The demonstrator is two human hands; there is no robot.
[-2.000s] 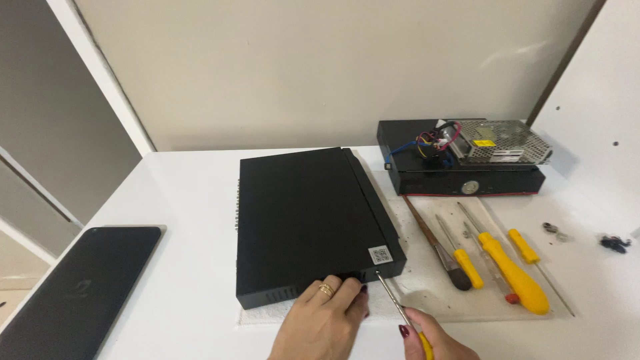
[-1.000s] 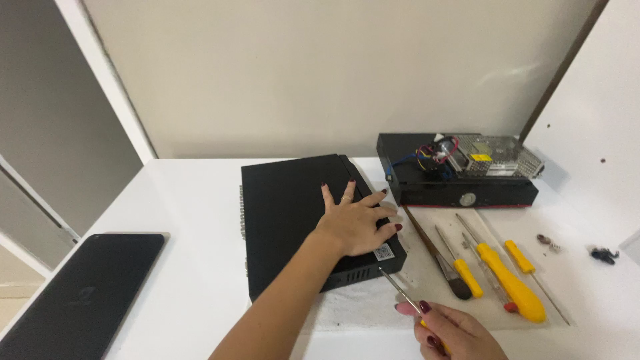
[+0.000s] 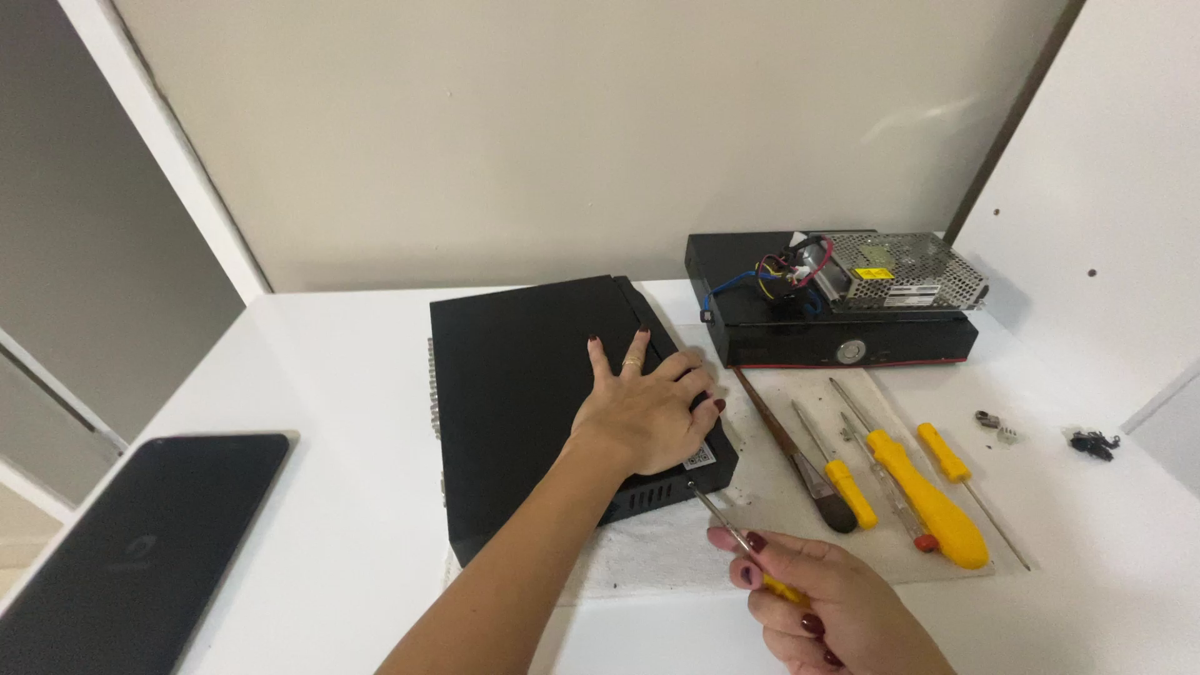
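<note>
My left hand (image 3: 647, 408) lies spread, palm down, on the top of a black metal device case (image 3: 525, 375), near its front right corner. My right hand (image 3: 816, 595) grips a screwdriver (image 3: 783, 589) with a yellow handle and a metal shaft. The screwdriver's tip touches the near side of the case, at a screw spot just below a printed code sticker (image 3: 698, 457). Vent slots show on that side, left of the tip. Connectors line the far left edge of the case. A white cloth (image 3: 647, 562) lies partly under it.
Right of the case are a brush (image 3: 797, 455), yellow-handled screwdrivers (image 3: 928, 506) and a clear-handled screwdriver (image 3: 900, 506). Behind them, a metal power supply (image 3: 900, 272) with wires rests on another black case (image 3: 778, 345). Small parts (image 3: 1092, 444) lie far right; a dark tablet-like device (image 3: 150, 553) lies left.
My left hand has moved from the near edge of the case to its top, where it lies spread. My right hand still has the screwdriver at the side of the case.
</note>
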